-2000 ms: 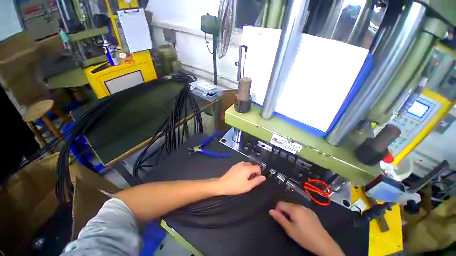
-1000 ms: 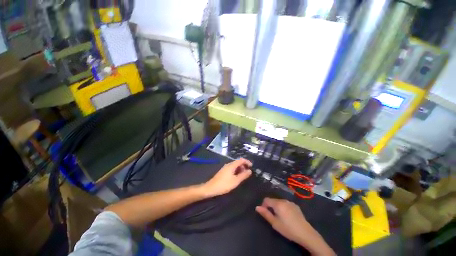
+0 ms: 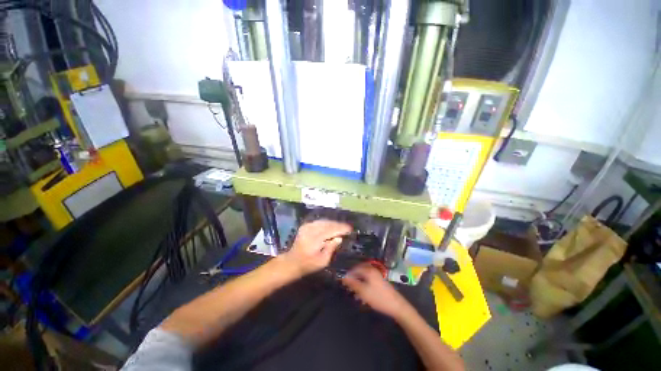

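My left hand (image 3: 317,245) is at the front of the dark mould (image 3: 366,245), under the pale green press platen (image 3: 362,201). Its fingers are curled and blurred; whether they hold anything is hidden. My right hand (image 3: 371,286) is lower and to the right, over the front edge of the mould, its fingers blurred. The orange-red scissor handles (image 3: 378,265) show just behind it. Black cables (image 3: 290,313) lie faintly visible on the black-covered table below my hands. Blue-handled nippers (image 3: 235,268) lie left of the mould.
Shiny tie bars (image 3: 283,109) stand above the platen. A dark green side table (image 3: 119,243) with draped black cables is at left. A yellow-framed control panel (image 3: 458,170), a white bucket (image 3: 475,221), a cardboard box (image 3: 507,264) and a brown paper bag (image 3: 580,257) are at right.
The view has swung to the right, so the press sits further left in it. My left hand has moved up over the mould and my right hand forward to its front edge beside the scissors.
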